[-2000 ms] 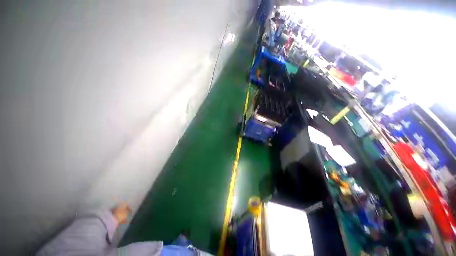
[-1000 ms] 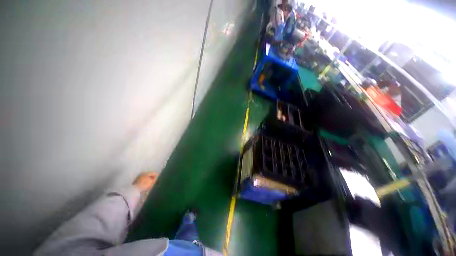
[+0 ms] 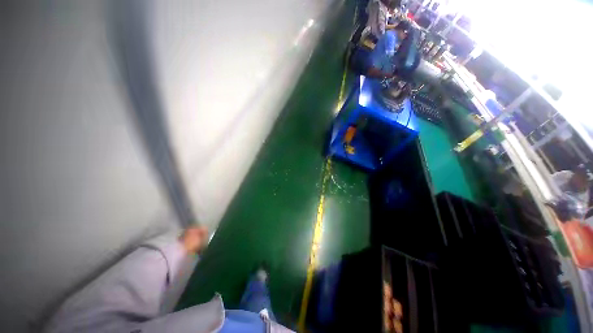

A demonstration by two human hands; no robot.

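Observation:
My left hand (image 3: 194, 239) is small and blurred at the lower left, at the end of a pale grey sleeve, in front of the white wall; nothing can be made out in it and its fingers are unclear. My right hand is not in view. Nearest on the right, a black slotted tray (image 3: 411, 293) with several orange-brown parts in one slot is cut off by the bottom edge. More black trays (image 3: 530, 266) lie to the right of it.
The green floor (image 3: 263, 195) has a yellow line (image 3: 316, 237) between the wall (image 3: 84, 130) and the benches. A blue cart (image 3: 374, 123) stands ahead, carrying equipment, with an orange item inside. A person (image 3: 390, 49) is beyond it. Another person is at the right edge.
The blue cart and the black trays have come nearer as the view moved along the aisle. The tray stack on the blue bin has passed out below. My left hand stays low beside the wall.

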